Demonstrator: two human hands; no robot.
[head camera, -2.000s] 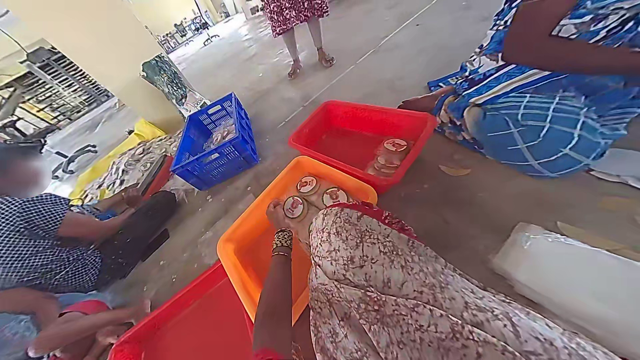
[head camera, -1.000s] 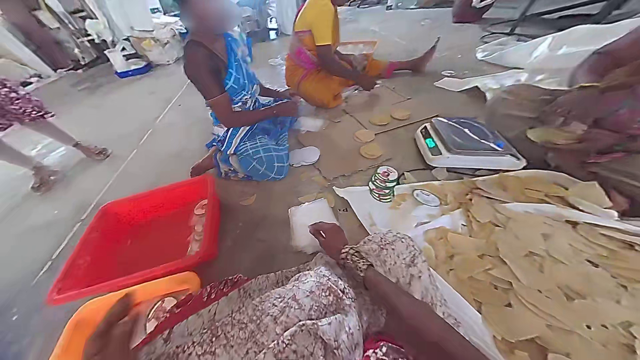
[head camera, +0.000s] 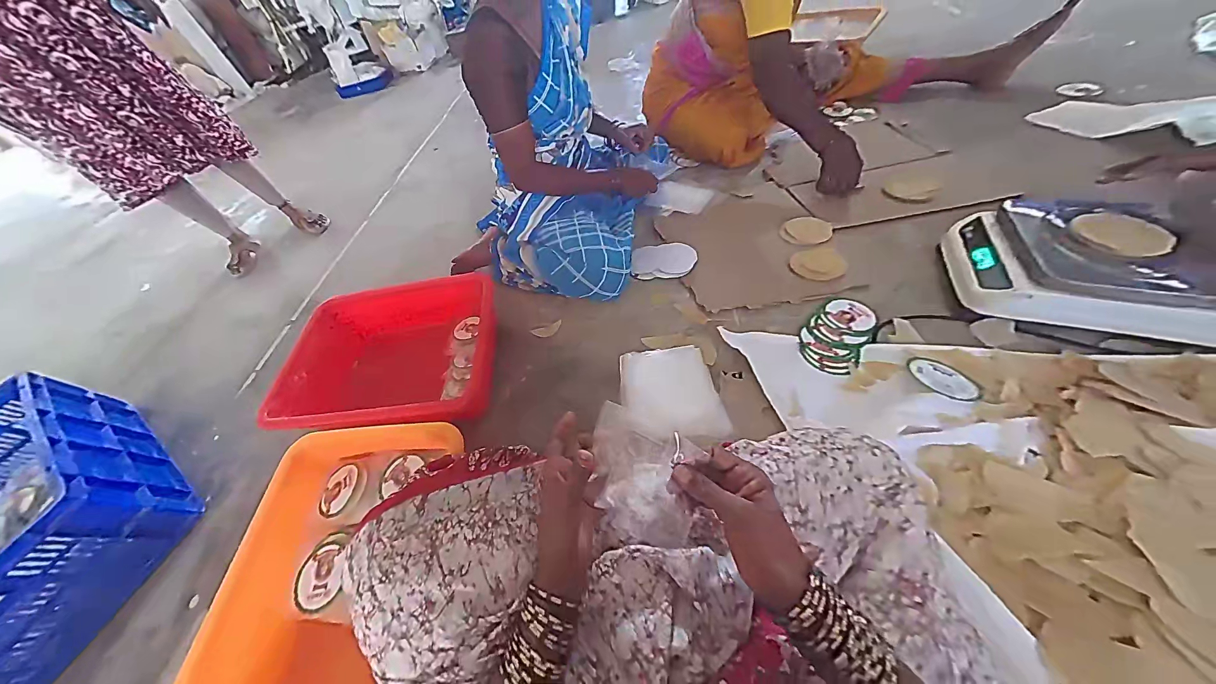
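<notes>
Above my lap is a clear plastic bag (head camera: 641, 475), pinched between the thumb and fingers of my right hand (head camera: 741, 513). My left hand (head camera: 568, 503) is upright at the bag's left side, fingers raised; whether it grips the film is unclear. Just beyond lies a stack of clear plastic bags (head camera: 673, 389) on the floor. To its right, round printed labels (head camera: 836, 334) are piled, with a single round label (head camera: 943, 378) beside them. An orange tray (head camera: 275, 570) at my left holds several round packs with printed labels (head camera: 323, 572).
A red tub (head camera: 380, 351) holding packs and a blue crate (head camera: 104, 513) are on the left. Thin tan discs (head camera: 1073, 532) cover a sheet at right, below a digital scale (head camera: 988, 261). Two people sit ahead by cardboard (head camera: 741, 252); another person's legs (head camera: 204, 214) are at upper left.
The view has swung right from the trays. My left hand has moved from the orange tray to above my lap. My right hand has come back from the bag stack and now holds a bag.
</notes>
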